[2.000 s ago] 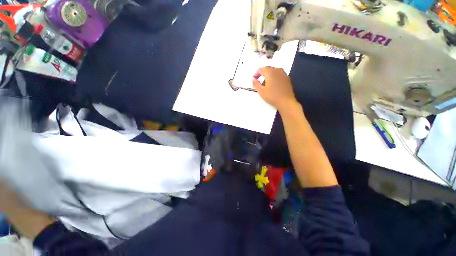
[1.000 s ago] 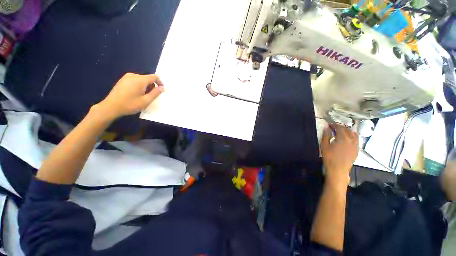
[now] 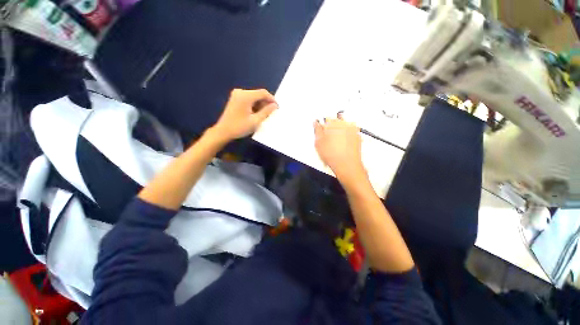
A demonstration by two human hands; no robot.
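The white machine table (image 3: 305,82) lies in front of me, under the cream sewing machine (image 3: 509,82). My left hand (image 3: 247,114) is at the table's left edge, thumb and fingertips close together; I cannot tell whether it holds anything. My right hand (image 3: 338,141) lies palm down on the table, left of and below the needle area, fingers bent; anything under it is hidden. A navy panel (image 3: 442,171) lies right of the needle area and hangs over the front edge. The machine head is blurred.
Large navy panels (image 3: 210,57) lie left of the white table. A heap of white and navy sewn pieces (image 3: 222,190) is by my lap, under my left forearm. Bottles (image 3: 54,25) stand at the top left. White and dark pieces (image 3: 559,244) lie at the right edge.
My right hand has moved from the ledge right of the navy panel onto the white table. My left hand stays at the table's left edge. The view has shifted left.
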